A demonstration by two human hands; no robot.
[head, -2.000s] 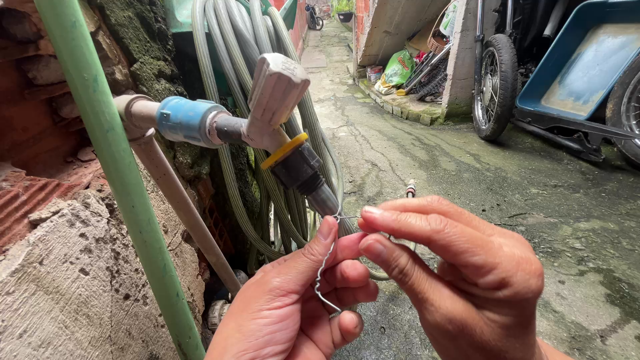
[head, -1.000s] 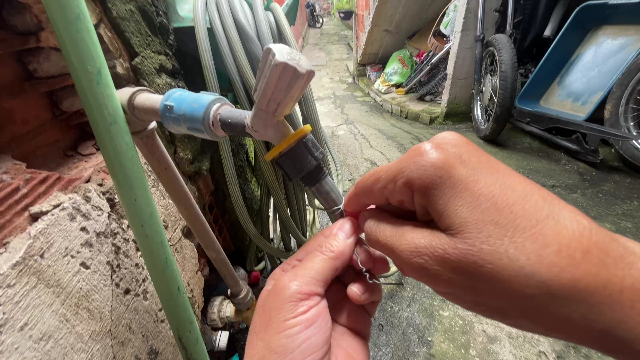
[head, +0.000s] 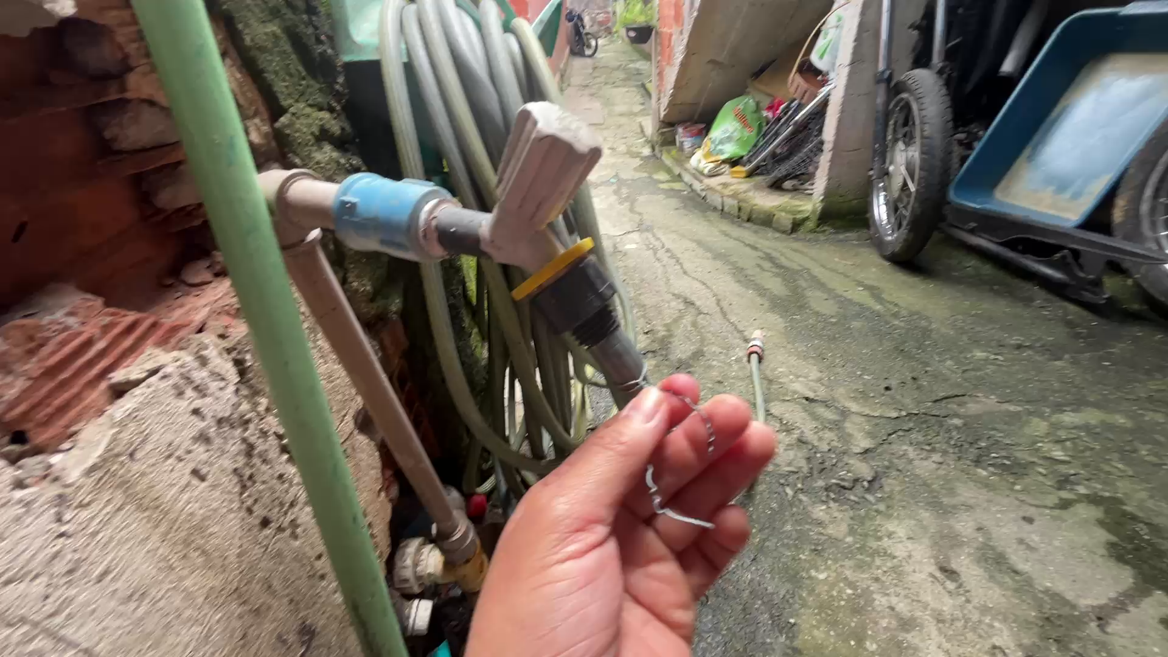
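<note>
My left hand [head: 630, 511] pinches a thin metal wire [head: 654, 488] between thumb and index finger. The wire circles the lower end of a grey hose connector [head: 616, 356], and its twisted, bent ends hang over my fingers. Above the connector sit a black threaded collar [head: 577, 297] with a yellow ring [head: 553, 269] and a weathered plastic tap [head: 545, 178]. A blue pipe fitting [head: 388, 217] joins the tap to the brown pipe [head: 365, 365]. My right hand is out of view.
A coiled hose [head: 456, 109] hangs behind the tap. In front of the rough wall [head: 182, 511] a green pole [head: 265, 319] slants down. A hose end [head: 756, 365] lies on the concrete ground [head: 912, 474]. A blue wheelbarrow tray [head: 1068, 119] and wheels stand at the right.
My right hand, at the wire beside my left hand in both earlier frames, has left the view. My left hand still holds the wire at the connector.
</note>
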